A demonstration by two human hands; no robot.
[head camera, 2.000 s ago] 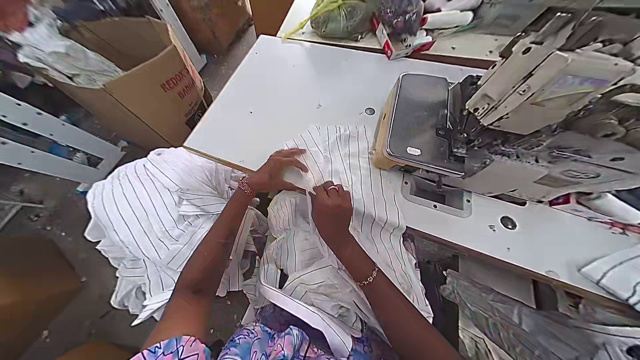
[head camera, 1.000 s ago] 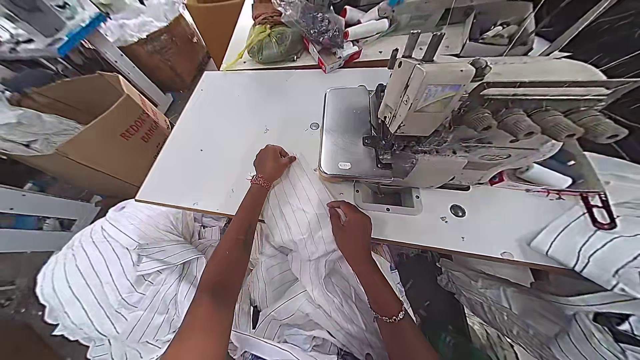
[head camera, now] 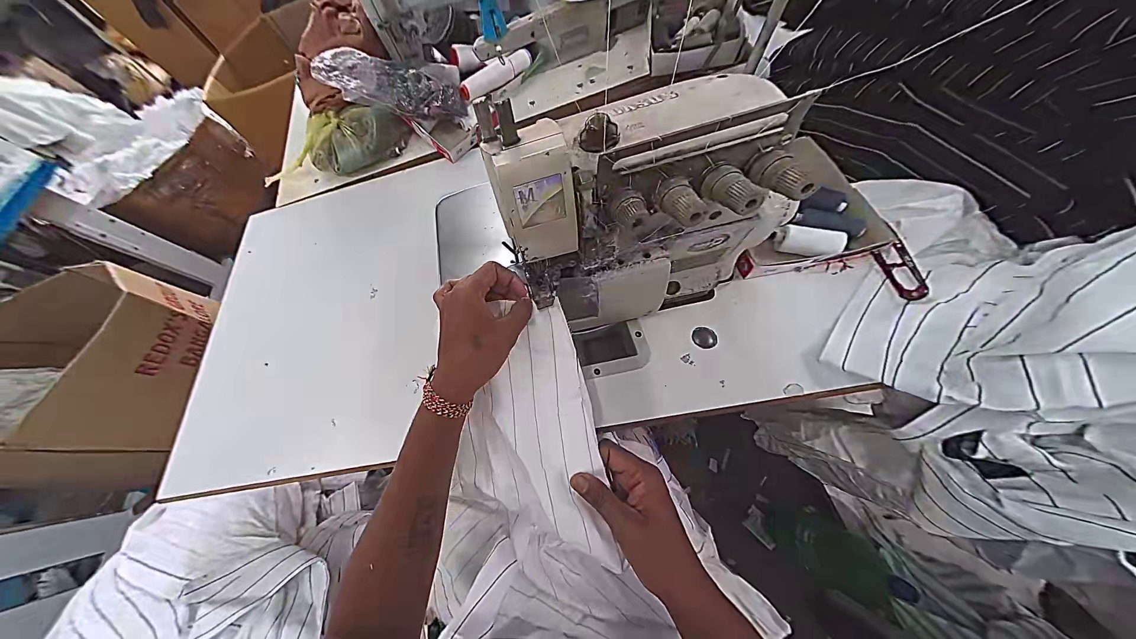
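A white overlock sewing machine (head camera: 621,204) stands on the white table. White fabric with dark stripes (head camera: 541,399) runs from its presser foot (head camera: 541,288) down over the table's front edge. My left hand (head camera: 484,333) pinches the fabric's upper end, right beside the presser foot. Lower down, my right hand (head camera: 630,506) grips the fabric's right edge between thumb and fingers, just off the table's front edge. More of the striped cloth hangs below both hands.
Striped fabric is heaped at the lower left (head camera: 204,568) and at the right (head camera: 1003,355). A cardboard box (head camera: 115,373) stands left of the white table (head camera: 302,355). Behind are tied plastic bags (head camera: 359,138) and a thread cone (head camera: 495,74). Red-handled metal piece (head camera: 903,273) lies at the tray's corner.
My left hand has moved up to the presser foot with the fabric's end. My right hand is now lower on the fabric, off the table's edge. The view has shifted toward the machine.
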